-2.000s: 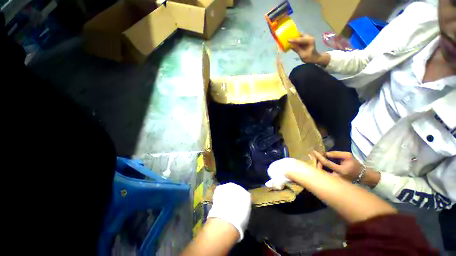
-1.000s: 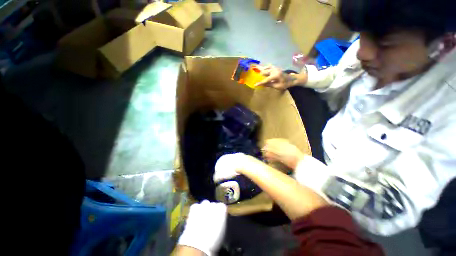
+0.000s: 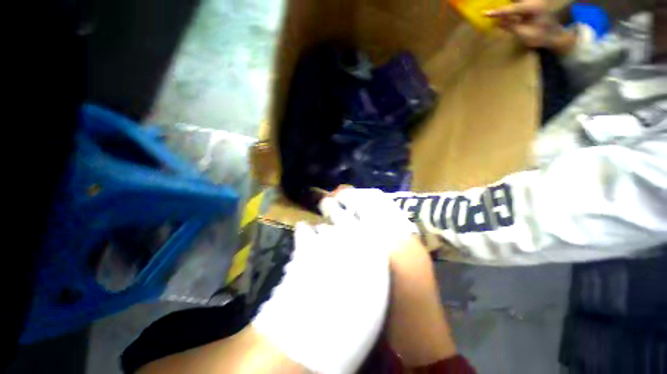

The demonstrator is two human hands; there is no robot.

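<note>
An open brown carton [image 3: 483,109] stands on the floor with dark purple-black shiny bagged items [image 3: 366,139] inside. My left hand [image 3: 325,292], in a white glove, is at the carton's near edge, large and close to the camera; its fingers are blurred. My right hand [image 3: 377,212], also white-gloved, is just beyond it at the same edge, partly overlapped by the left hand and beside another person's sleeve. Whether either hand grips something cannot be made out.
A person in a white jacket reaches in from the right with a printed sleeve [image 3: 505,219]; their other hand holds a yellow-orange tape dispenser [image 3: 475,11]. A blue stool [image 3: 124,212] stands at left. Yellow-black tape [image 3: 245,241] marks the floor.
The view has moved closer to the carton. My right hand has come out of the carton to its near edge, beside my left. The white round-cornered item seen near it is no longer visible.
</note>
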